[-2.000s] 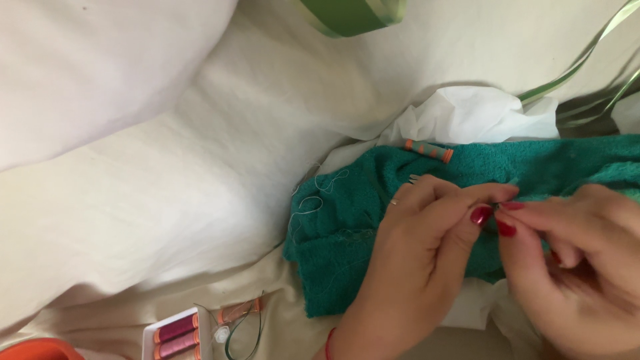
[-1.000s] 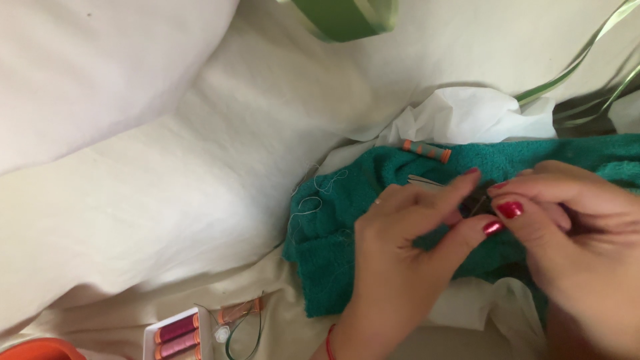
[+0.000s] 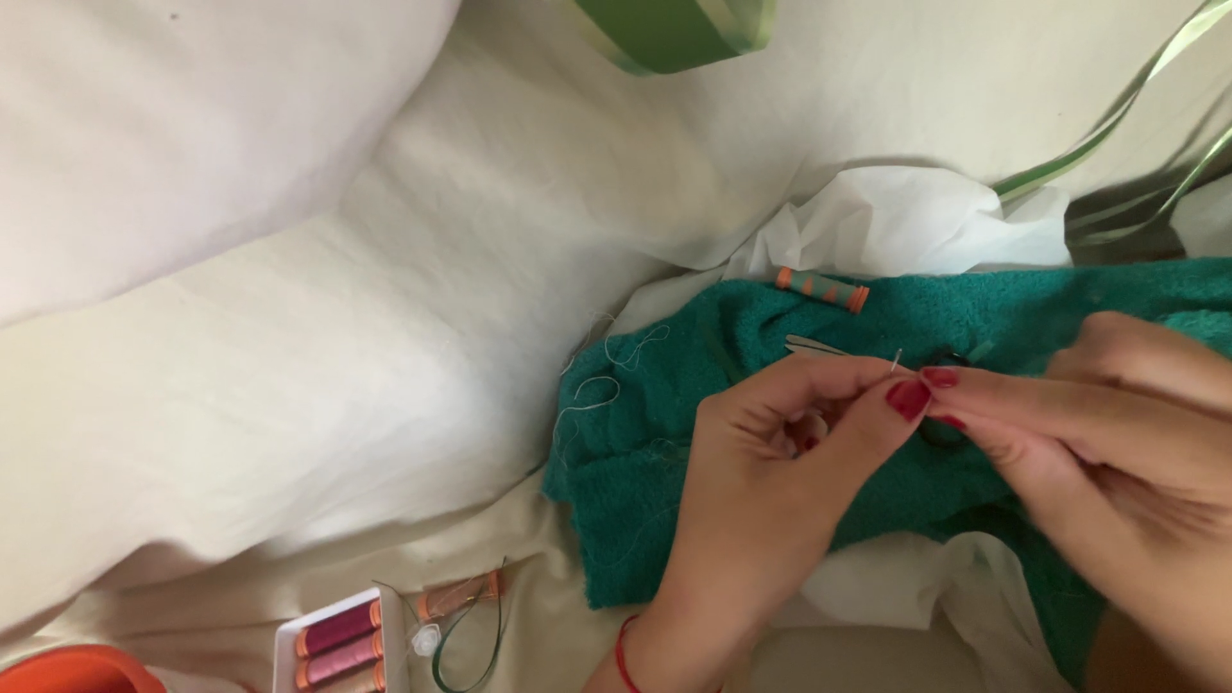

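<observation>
My left hand [image 3: 770, 481] pinches a sewing needle [image 3: 896, 360] between thumb and forefinger, its tip end standing up above the fingers. Against it, my right hand [image 3: 1107, 433] has thumb and forefinger closed together; whether thread is between them is too small to tell. Both hands are over a green terry towel [image 3: 626, 481]. Behind my left hand lie scissors, their blades [image 3: 813, 345] showing and dark handles [image 3: 948, 360] partly hidden. A spool of grey-green thread [image 3: 823, 290] rests on the towel, and loose pale thread [image 3: 599, 385] curls at its left end.
A white box [image 3: 389, 635] holds several thread spools [image 3: 339, 662]. Beside it are a brownish spool [image 3: 460, 595], a white ribbon rose [image 3: 425, 639] and a dark green loop [image 3: 438, 664]. Green ribbon [image 3: 674, 34] hangs at the top. An orange container [image 3: 82, 669] stands lower left; white fabric [image 3: 895, 217] lies behind the towel.
My fingertips, slightly apart a second ago, have come together. The needle now shows upright above my left fingers. The green ribbon at the top has shifted slightly.
</observation>
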